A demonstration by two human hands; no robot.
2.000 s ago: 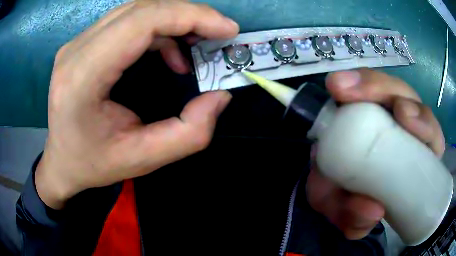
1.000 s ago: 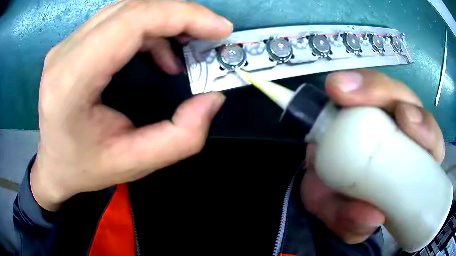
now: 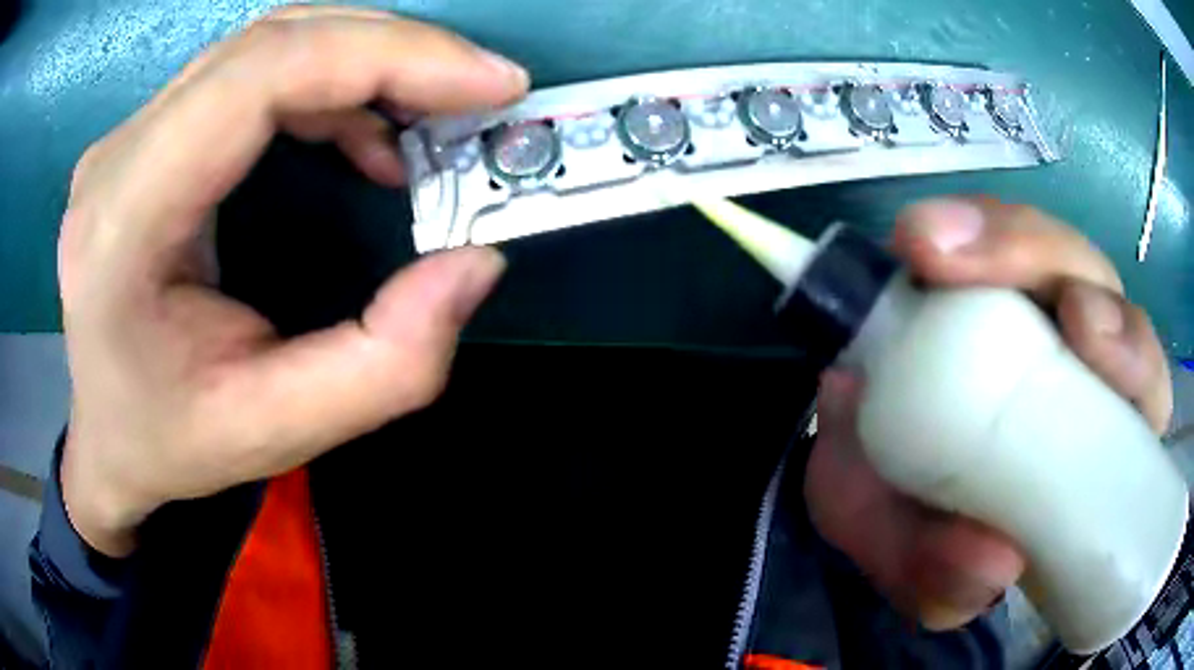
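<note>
My left hand holds the component strip by its left end, between thumb and fingers. The strip is silver-white and slightly curved, with a row of round grey components facing up. My right hand is wrapped around the white glue bottle, which is tilted with its black collar and pale yellow nozzle pointing up and left. The nozzle tip is at the strip's lower edge, below and right of the second component from the left. I cannot tell if it touches.
The green bench surface lies behind and under the strip. A thin white line or stick shows on it at the far right. A pale edge crosses the top right corner. My dark jacket with red-orange panels fills the bottom.
My left hand and the strip have moved left. The nozzle tip has moved from the leftmost component to the lower edge near the second one, and the bottle has shifted slightly right.
</note>
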